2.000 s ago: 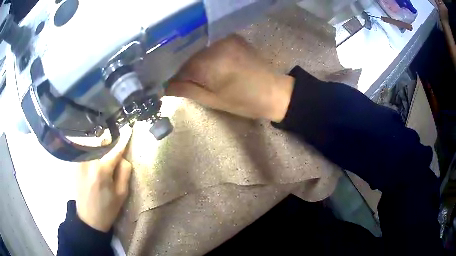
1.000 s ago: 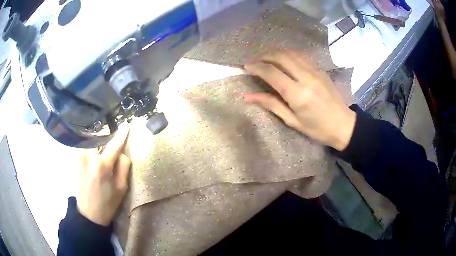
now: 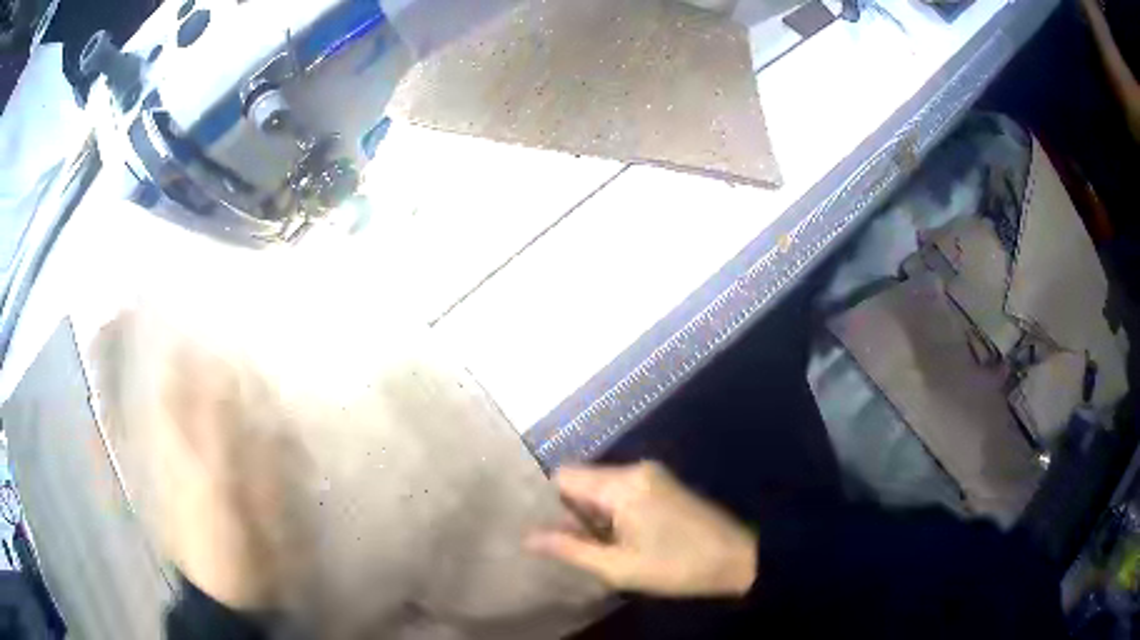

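A speckled beige-brown fabric panel (image 3: 413, 488) lies at the table's near left part and reaches over the front edge. My left hand (image 3: 219, 463) is blurred and lies over the panel's left part; its grip cannot be made out. My right hand (image 3: 644, 531) is at the panel's right edge, with the cloth edge at its bent thumb and fingers. The sewing machine head (image 3: 238, 113) stands at upper left, its needle area (image 3: 306, 200) glaring under the lamp, with the panel apart from it on the near side.
A flat four-sided brown panel (image 3: 600, 88) lies right of the machine. The table's front edge carries a measuring tape (image 3: 750, 281). Brown cut pieces (image 3: 938, 363) lie on pale grey-green cloth (image 3: 863, 431) below the table at right.
The worked panel has come away from the needle area toward me, baring white table. Both hands have moved nearer to me, the right one down to the panel's edge. The view has shifted.
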